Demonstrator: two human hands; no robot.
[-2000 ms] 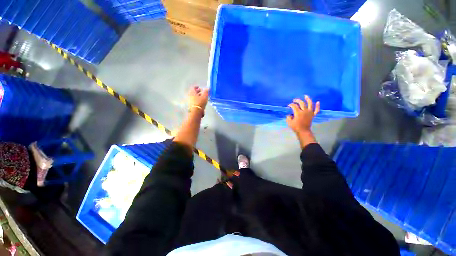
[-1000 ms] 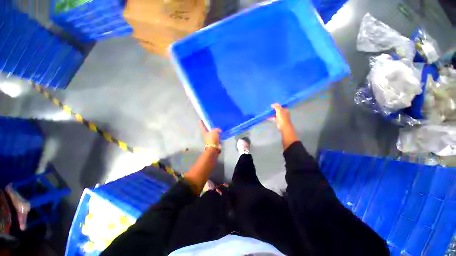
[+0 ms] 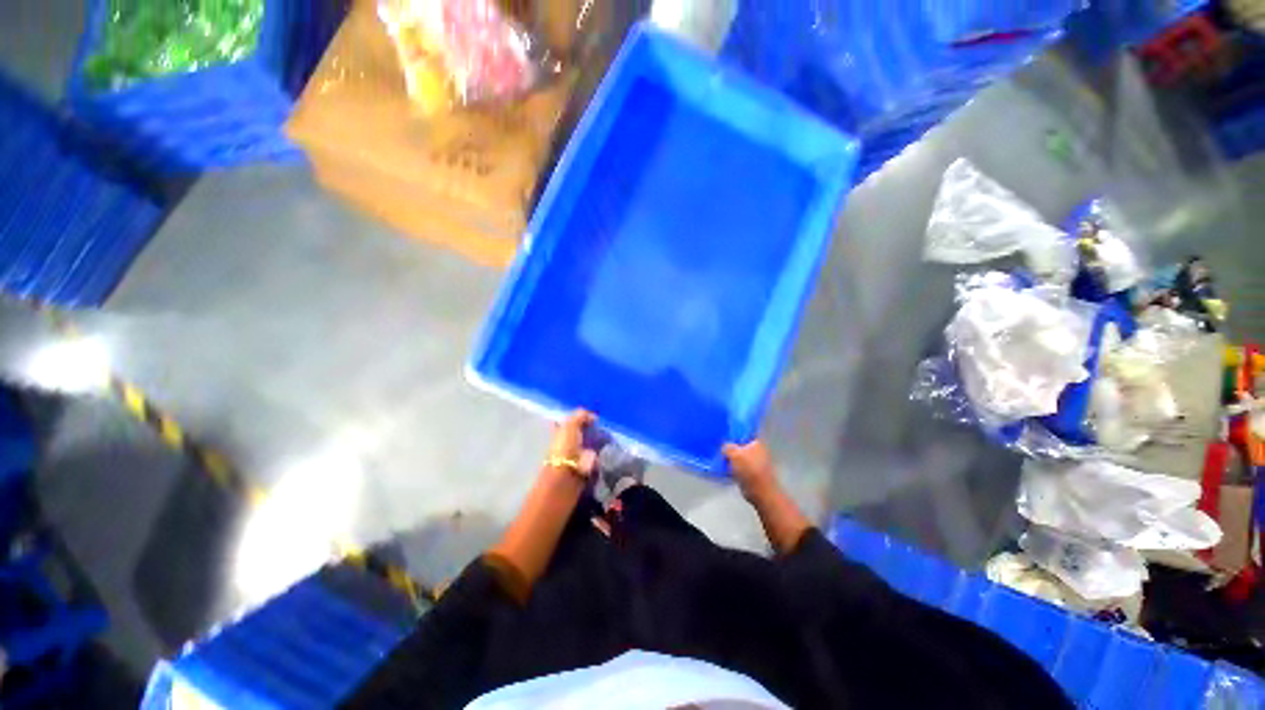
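Observation:
An empty blue crate is held out in front of me, its open side up towards me and its long sides slanting. My left hand grips the near rim at its left part. My right hand grips the near rim at its right corner. The fingers under the rim are partly hidden. The inside of the crate is bare.
A large brown carton with pink and yellow bagged pieces stands at upper left. A blue crate of green bagged pieces is beyond it. Clear and white polybags lie at right. Stacked blue crates stand at lower right.
The crate has come away from its earlier place and turned, and both hands now hold its near rim. The view has swung, bringing the carton and green pieces further into sight.

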